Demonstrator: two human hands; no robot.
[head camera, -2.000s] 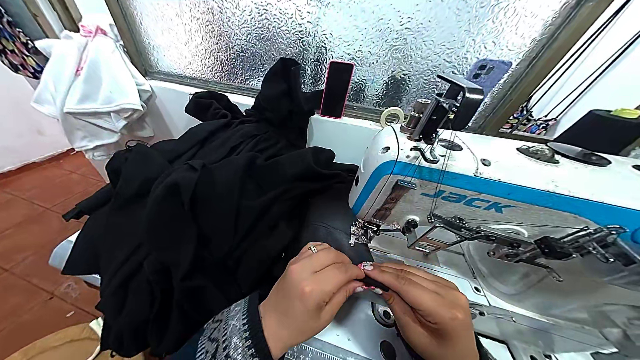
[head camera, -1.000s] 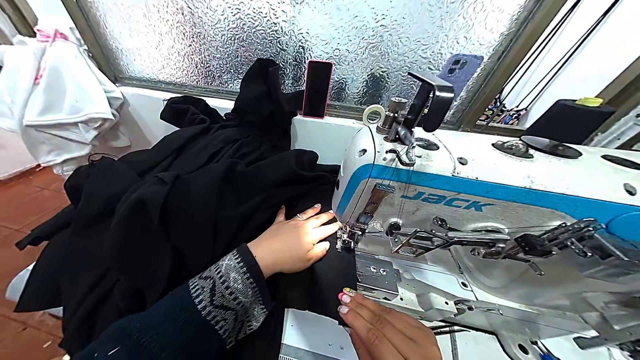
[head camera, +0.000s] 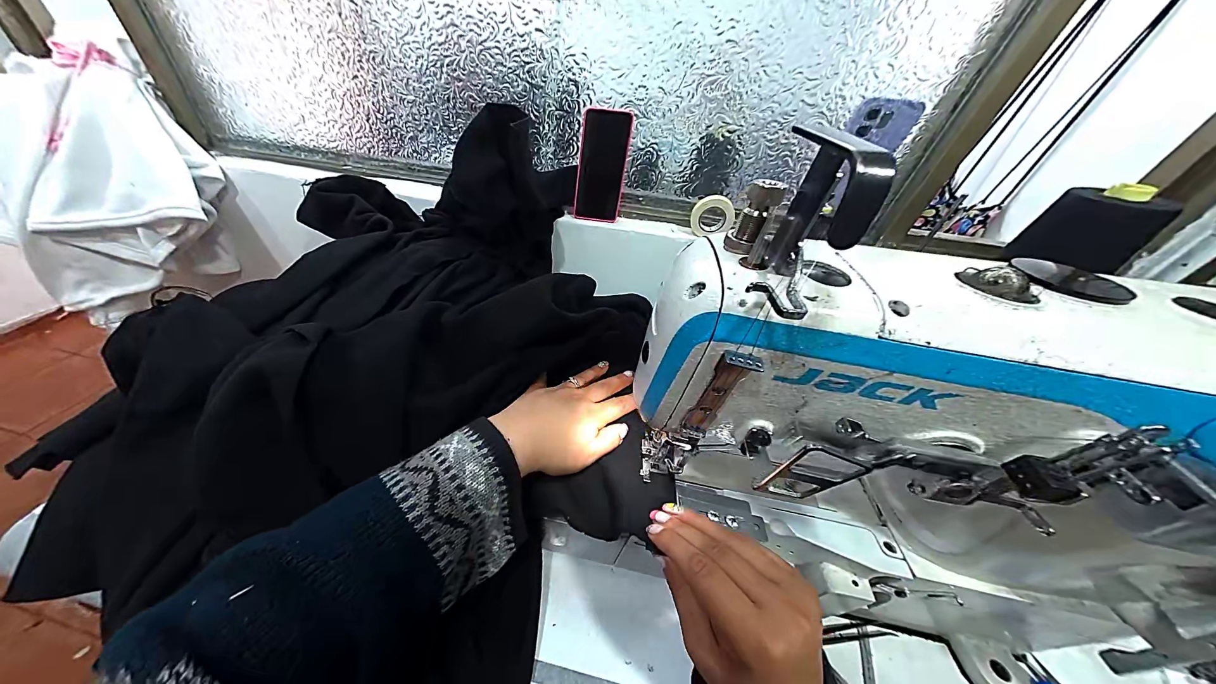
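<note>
Black fabric (head camera: 313, 380) lies in a large heap left of the Jack industrial sewing machine (head camera: 855, 380), and its edge runs under the presser foot (head camera: 662, 454). My left hand (head camera: 568, 423) rests flat on the fabric just left of the foot, fingers a little spread, a ring on one finger. On the near side of the foot, my right hand (head camera: 736, 589) pinches the fabric's edge between thumb and fingertips. The thumb is mostly hidden beneath the fingers.
Upright on the ledge by the textured window (head camera: 380, 85) stands a phone with a pink edge (head camera: 602, 166). A tape roll (head camera: 712, 216) sits beside the thread tensioner. White garments (head camera: 123, 180) hang at left; a black thread cone (head camera: 1088, 228) stands behind the machine.
Two seconds ago both hands were together in front of the presser foot. The left hand has since moved onto the fabric left of the foot, and the right hand has moved nearer me.
</note>
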